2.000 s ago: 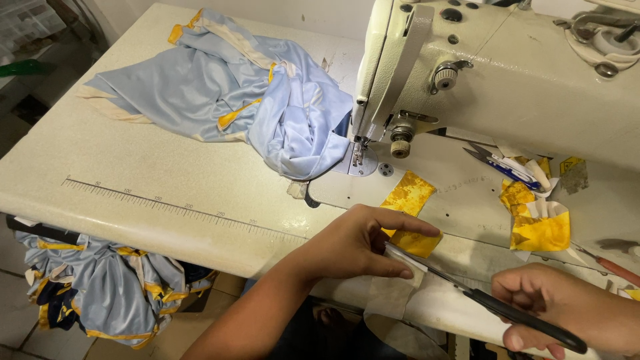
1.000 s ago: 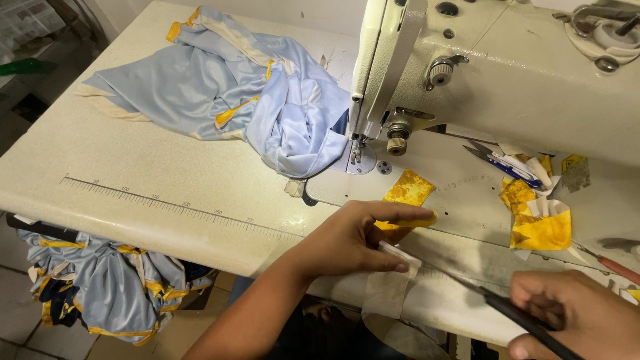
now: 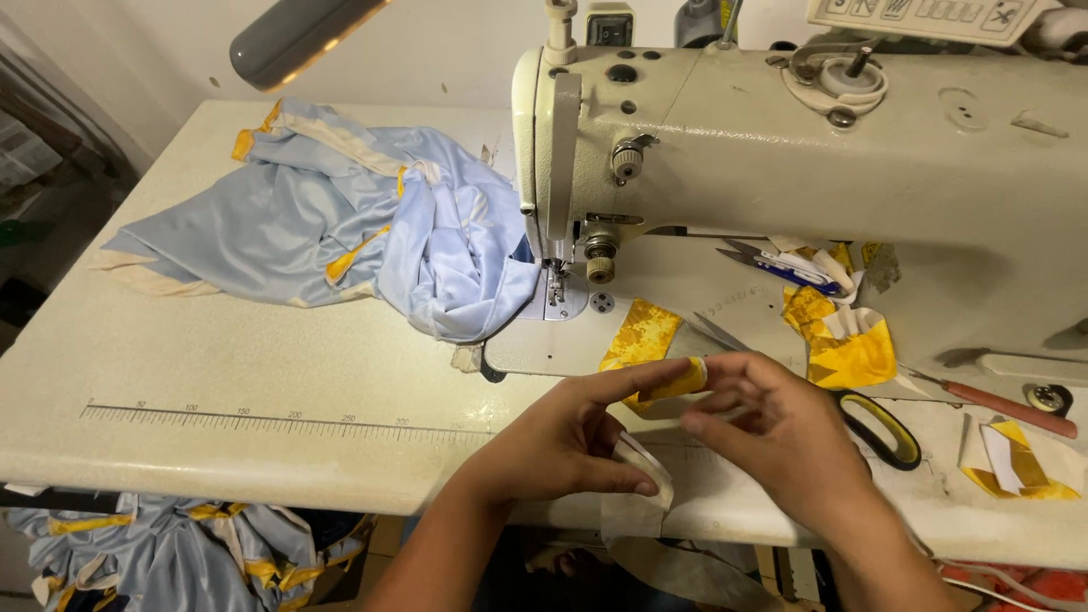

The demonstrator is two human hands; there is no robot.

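Note:
My left hand (image 3: 586, 433) holds a small folded yellow and white fabric piece (image 3: 676, 382) along its forefinger, with a white strip (image 3: 650, 472) between thumb and palm. The fingertips of my right hand (image 3: 773, 425) touch the far end of the yellow fold. Beneath my right hand lies a pair of scissors with black and yellow handles (image 3: 909, 459), its blades showing beyond the knuckles. A yellow patterned fabric piece (image 3: 642, 336) rests on the machine bed near the presser foot (image 3: 557, 285). Light blue satin fabric (image 3: 340, 212) with cream and yellow edges is bunched left of the needle.
The sewing machine (image 3: 765, 153) spans the back right. Thread snips (image 3: 786, 272), yellow scraps (image 3: 850, 348), a red-handled tool (image 3: 1011, 408) and another folded scrap (image 3: 1011, 459) lie at right. More blue and yellow fabric (image 3: 161, 552) is below the table edge. A lamp (image 3: 297, 38) hangs above.
My right hand has let go of the scissors, which now lie on the table, and has come up to the fabric at my left fingertips. The view has shifted to show more of the machine's top.

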